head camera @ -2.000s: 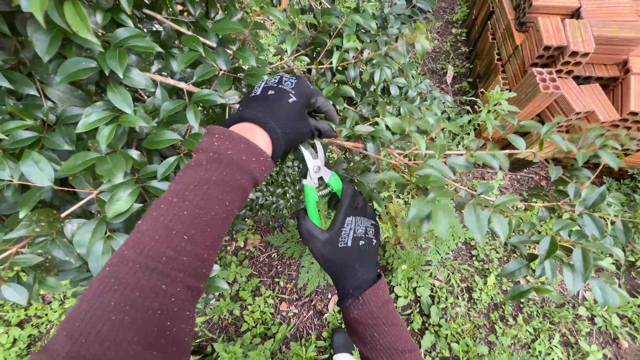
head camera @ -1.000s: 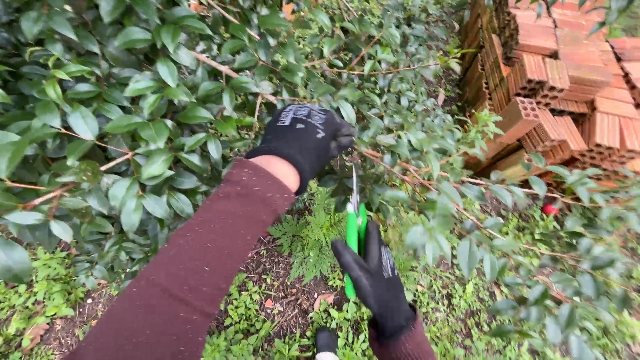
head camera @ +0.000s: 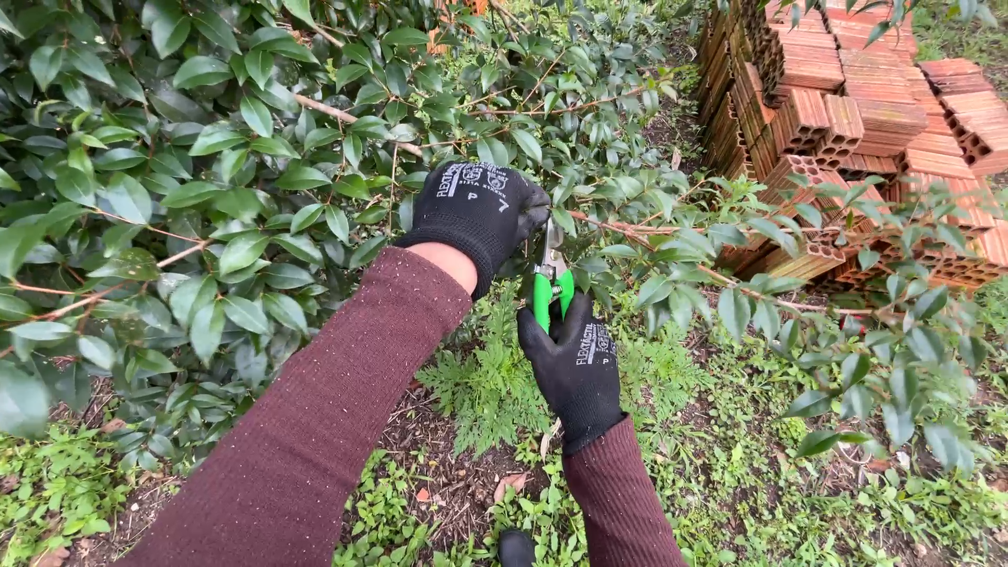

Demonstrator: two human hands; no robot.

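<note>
My left hand (head camera: 480, 216), in a black coated work glove, has its fingers closed around a branch of the leafy shrub; the exact grip is partly hidden by the glove. Just below and to the right, my right hand (head camera: 571, 354), gloved alike, holds green-handled pruning shears (head camera: 554, 287). The shears point upward, with their metal blades close beside the left fingertips. From there a reddish-brown branch (head camera: 630, 228) with green leaves runs to the right. Whether the blades touch a stem cannot be told.
Dense shrub foliage (head camera: 197, 197) fills the left and top. Hollow clay bricks (head camera: 874, 118) lie in an uneven stack at upper right. Below are low weeds (head camera: 732, 457), bare soil, dry leaves and a ferny plant (head camera: 496, 378). A dark shoe tip (head camera: 516, 547) shows at the bottom edge.
The shears, lower and apart from my left hand one second ago, are back close to its fingertips. My left hand stays at the branch.
</note>
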